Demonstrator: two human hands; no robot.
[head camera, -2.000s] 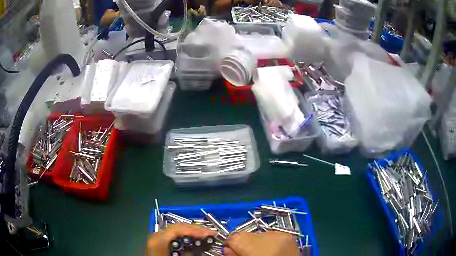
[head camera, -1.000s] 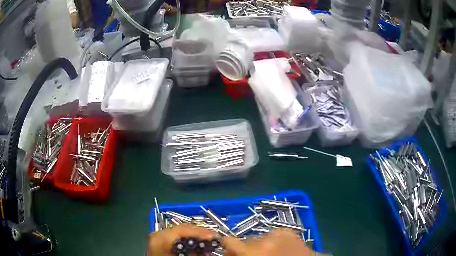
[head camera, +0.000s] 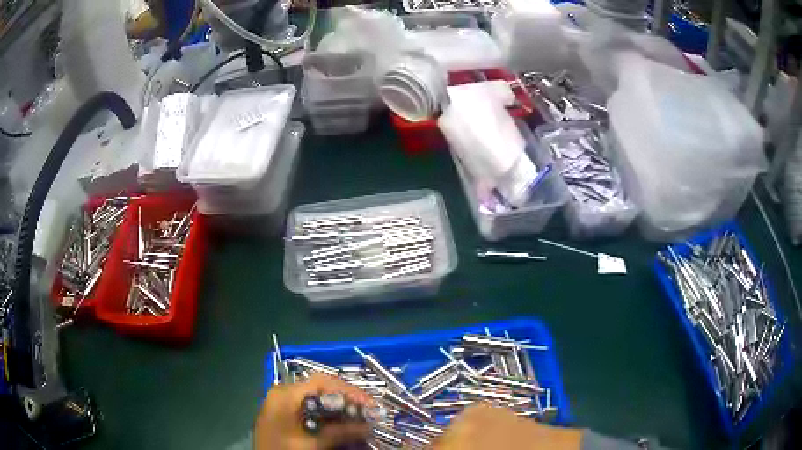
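Note:
My left hand (head camera: 295, 415) is at the bottom edge, over the near side of the blue parts bin (head camera: 413, 338). It is closed around several metal shafts (head camera: 331, 404), whose round ends show dark with bright centres. My right hand (head camera: 501, 431) is just to the right, low over the same bin and partly cut off by the bottom edge. Its fingertips are hidden or blurred, so I cannot tell whether it holds anything. Loose silver shafts (head camera: 435, 373) lie in a jumble in the bin.
A clear box (head camera: 369, 294) of shafts in rows stands beyond the bin. Red bins (head camera: 167, 327) are left and a second blue bin (head camera: 673, 290) is right. A lone shaft (head camera: 510, 255) and white tag (head camera: 610, 264) lie on the bench. A black hose (head camera: 44, 176) curves at left.
My right hand has moved right and down, away from the shaft ends, and a grey sleeve now shows. My left hand still holds the shafts. The bench scene has shifted up in view.

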